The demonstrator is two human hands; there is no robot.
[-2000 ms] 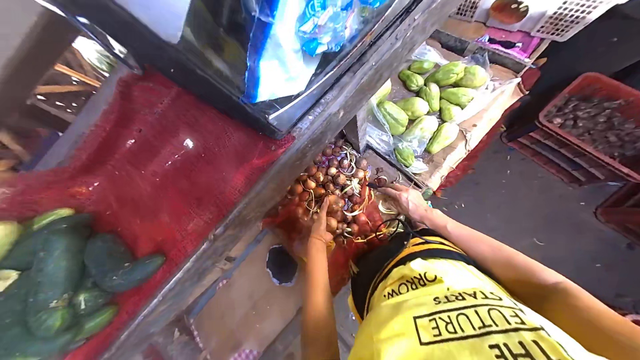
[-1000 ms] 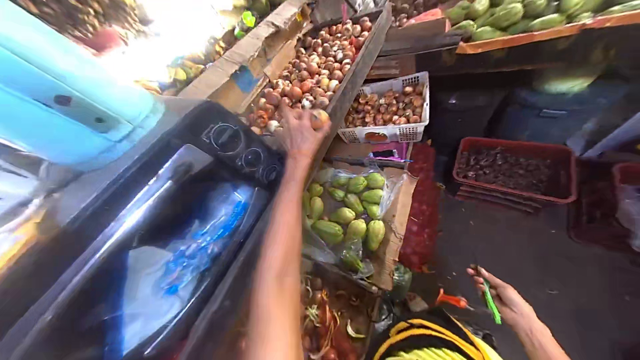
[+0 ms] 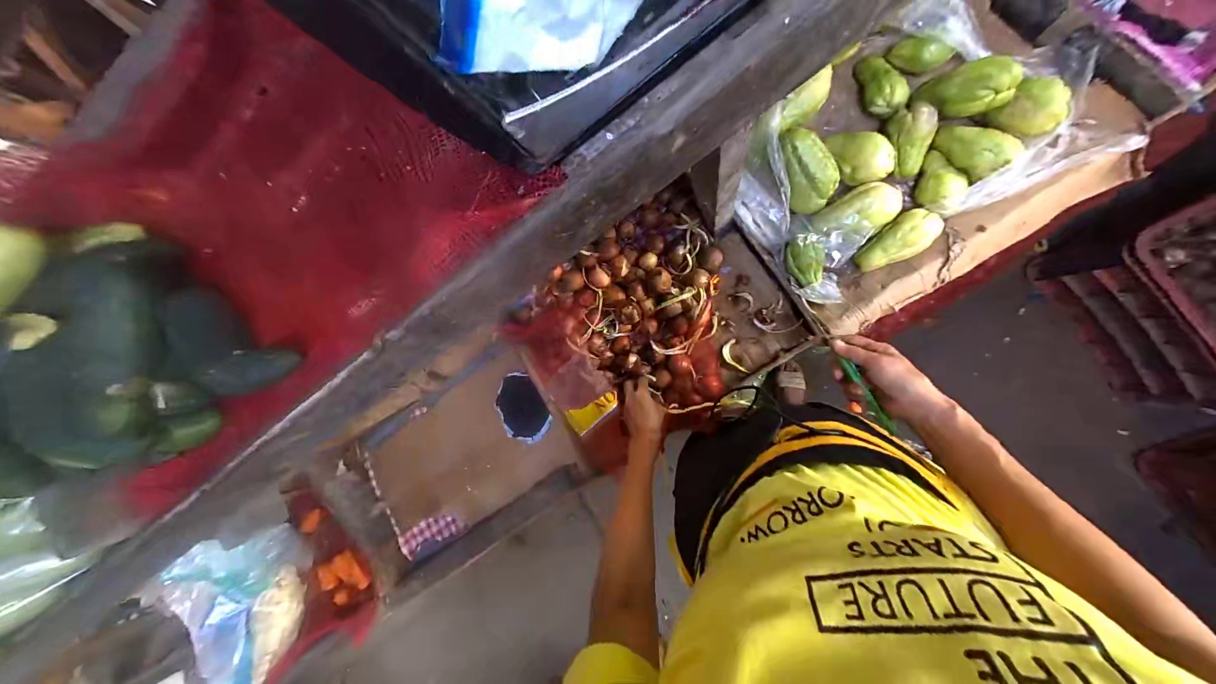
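Observation:
My left hand (image 3: 643, 410) is at the near edge of a heap of small brown onions (image 3: 632, 294), which lies partly on red netting; its fingertips are hidden among the onions, so its grip is unclear. Strips of pale peel or stalk lie over the heap. To the right, my right hand (image 3: 893, 375) is closed around a slim green-handled tool (image 3: 869, 394), whose working end is hard to make out. It is beside the corner of a cardboard-lined surface holding green chayotes (image 3: 869, 157) on clear plastic.
Left of the onions, a wooden ledge (image 3: 427, 294) borders a red-covered stall with dark green vegetables (image 3: 114, 351). A black appliance (image 3: 532, 95) stands above. Red crates (image 3: 1178, 275) are at the right; a plastic bag (image 3: 233, 589) is at lower left.
My left hand, a second ago at a bin of larger onions with one in its fingers, is back at the small onion heap. My right hand still holds the green-handled tool. The view has swung down.

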